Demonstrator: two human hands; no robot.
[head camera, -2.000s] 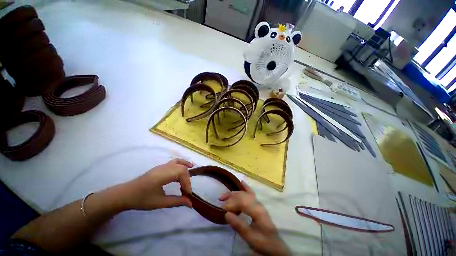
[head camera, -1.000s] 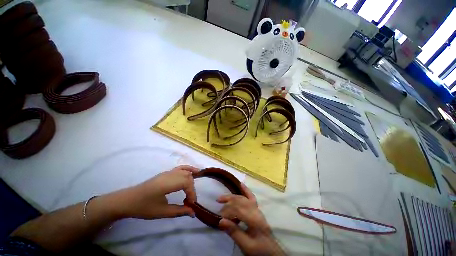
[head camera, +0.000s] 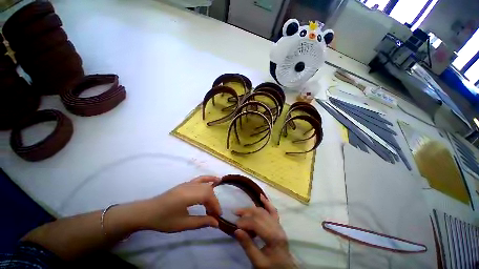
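Observation:
A reddish-brown leather strip (head camera: 242, 182) is bent into a loop between my hands, above the white table at the front centre. My left hand (head camera: 191, 204) grips the loop's left side between thumb and fingers. My right hand (head camera: 265, 231) holds its right and lower side, with fingertips inside the loop. The lower part of the loop is partly hidden by my fingers. A flat pointed strip (head camera: 374, 237), pale with a thin brown edge, lies to the right of my hands.
Beyond my hands, dark brown arches (head camera: 249, 126) stand on a yellow board (head camera: 283, 181). A panda fan (head camera: 298, 58) stands behind. Coiled strips (head camera: 93, 95) and stacked coils (head camera: 47, 52) are at left. Grey strips (head camera: 367, 131) fan out at right; narrow strips (head camera: 459, 241) lie far right.
The whole view has shifted, so the table things appear farther right. My right hand's fingers have moved along the loop towards its lower end, and less of the lower strip shows.

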